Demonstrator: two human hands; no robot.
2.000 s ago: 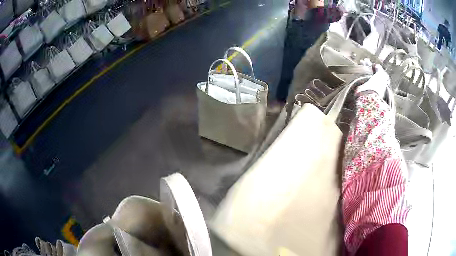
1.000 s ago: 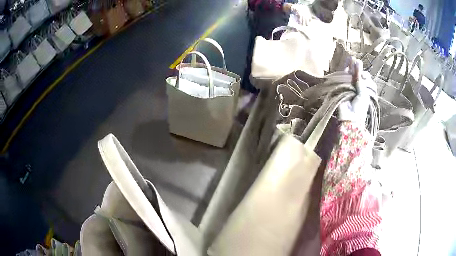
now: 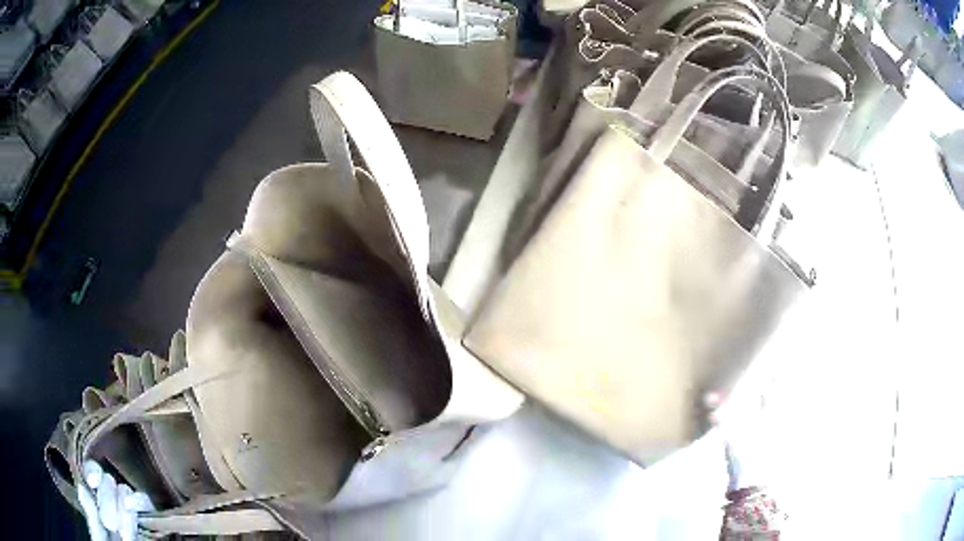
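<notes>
Beige tote bags stand in a leaning bunch on the table; the front tote [image 3: 634, 306] shows its flat side and looped handles. An open empty tote [image 3: 328, 391] lies nearer, mouth towards me, showing its zipped centre divider and one raised handle. My left hand [image 3: 114, 502], in a white glove, is at the lower left edge, closed round bag straps, with more folded totes beside it. My right hand [image 3: 721, 428] is overexposed and mostly lost against the white table; a fingertip shows at the front tote's lower corner, and a floral sleeve below. Its grip is unclear.
A paper-stuffed tote [image 3: 444, 79] stands beyond the table at the top. More totes [image 3: 872, 85] stand at the upper right on the white table [image 3: 835, 370]. Hanging bags [image 3: 63, 90] and a yellow floor line [image 3: 106, 122] are at the left.
My right hand has left the bunched handles and come down to the front tote's lower corner. The handles have spread into loops. The view has tilted down, bringing my left hand into sight.
</notes>
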